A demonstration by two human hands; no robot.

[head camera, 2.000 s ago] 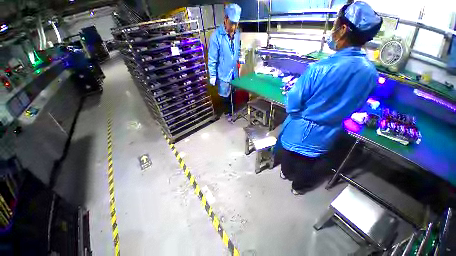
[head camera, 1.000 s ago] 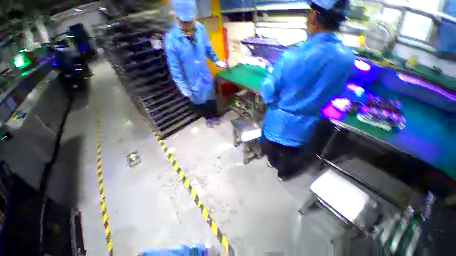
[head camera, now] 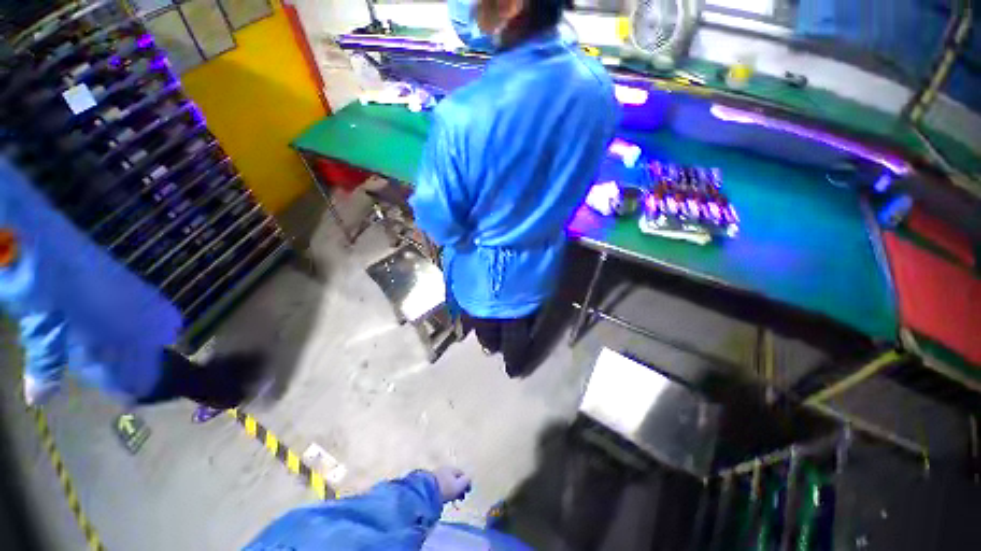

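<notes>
My left hand (head camera: 452,483) shows small and blurred at the bottom centre, at the end of a blue sleeve. I cannot tell whether its fingers hold anything. My right hand is not in view; more blue cloth is cut off by the bottom edge. A circuit board (head camera: 688,207) with pink-lit parts lies on the green workbench (head camera: 801,253), beyond my reach. A bright, pinkish-white cloth or paper (head camera: 605,198) and a dark mug (head camera: 630,200) sit at its left.
A person in a blue coat (head camera: 522,140) stands at the bench. Another person (head camera: 81,285), blurred, is at the left beside a tall rack (head camera: 199,205). A metal stool (head camera: 629,396) stands before the bench, another (head camera: 407,282) further left. A dark board rack (head camera: 791,500) is lower right.
The view has swung right and closer to the bench. The person by the rack now shows at the far left edge. My left arm and hand have come in at the bottom.
</notes>
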